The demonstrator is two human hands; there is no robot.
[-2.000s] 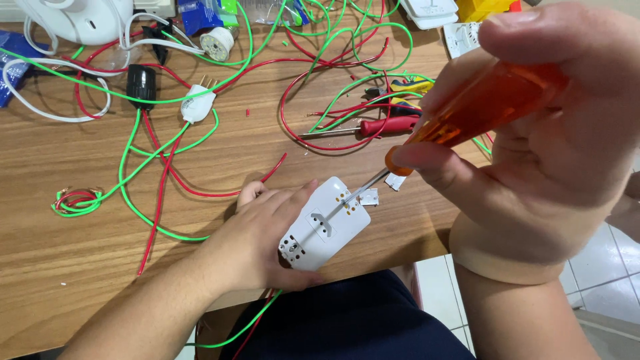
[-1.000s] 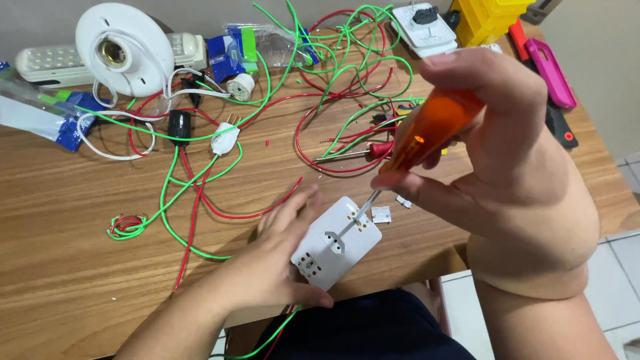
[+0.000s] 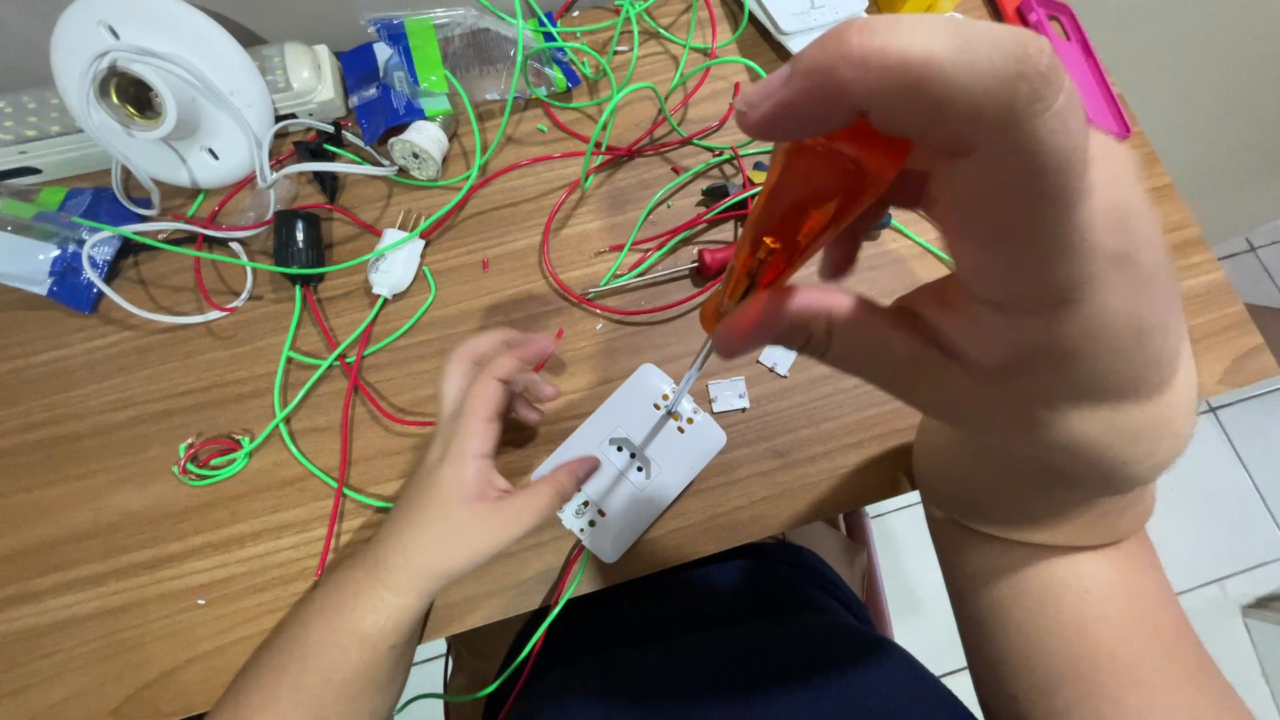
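Observation:
A white electrical outlet plate (image 3: 655, 500) lies tilted near the table's front edge, with a three-hole socket in its middle and exposed screw holes at both ends. Red and green wires (image 3: 560, 605) run out from its lower end. My right hand (image 3: 930, 230) grips the orange translucent handle of a screwdriver (image 3: 790, 225), whose tip meets the holes at the plate's upper end. At the plate's left side is my left hand (image 3: 490, 470), fingers apart, its thumb over the plate's edge; whether it touches is unclear. Two small white covers (image 3: 728, 394) lie right of the plate.
Behind on the left are a white lamp holder (image 3: 190, 100), a black socket (image 3: 299, 245) and a white plug (image 3: 395, 262). Loose green and red wires spread across the wooden table (image 3: 120, 400). A red-handled screwdriver (image 3: 712, 262) lies among them. A pink case (image 3: 1085, 70) is at back right.
My left hand has loosened from the plate, its fingers now raised and spread to the left. The orange screwdriver stays in my right hand at the plate's upper end.

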